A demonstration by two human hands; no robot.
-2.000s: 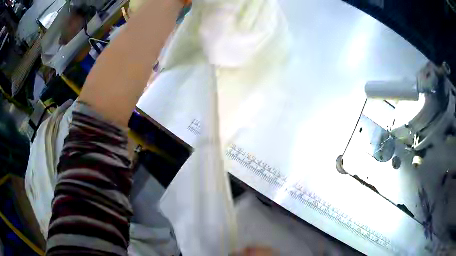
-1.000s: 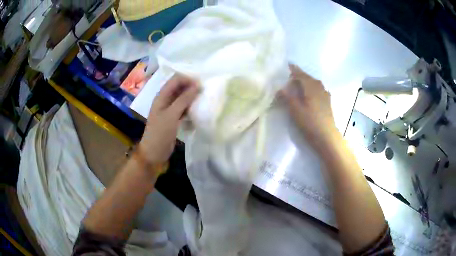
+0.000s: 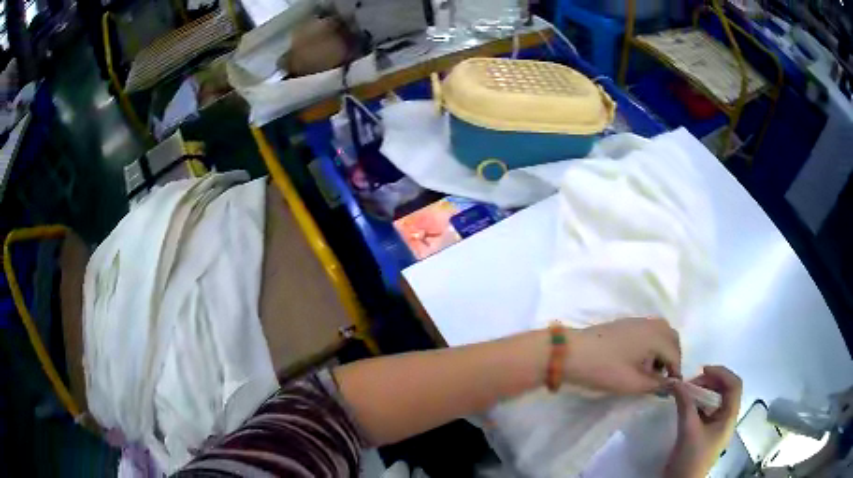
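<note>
A white fabric piece (image 3: 617, 252) lies bunched on the white machine table (image 3: 468, 299) and hangs over its front edge. My left hand (image 3: 627, 355), with an orange and green bracelet, reaches across the fabric and pinches its edge. My right hand (image 3: 706, 420), near the lower right, pinches a small folded white part of the fabric (image 3: 703, 400) right beside the left fingertips. The fingertips of both hands nearly touch. Whether a small tool is between them cannot be told. The machine lamp (image 3: 800, 415) shows at the lower right; the needle area is cut off.
A teal basket with a yellow lid (image 3: 524, 103) stands behind the table on a blue tray (image 3: 374, 229) with small packets. White cloth (image 3: 178, 299) hangs over a yellow-framed trolley (image 3: 318, 243) at left. Blurred white items lie on a bench at the back.
The view has swung left, so the machine sits lower right. The fabric, earlier lifted between my spread hands, now lies on the table, and my hands have come together at its edge.
</note>
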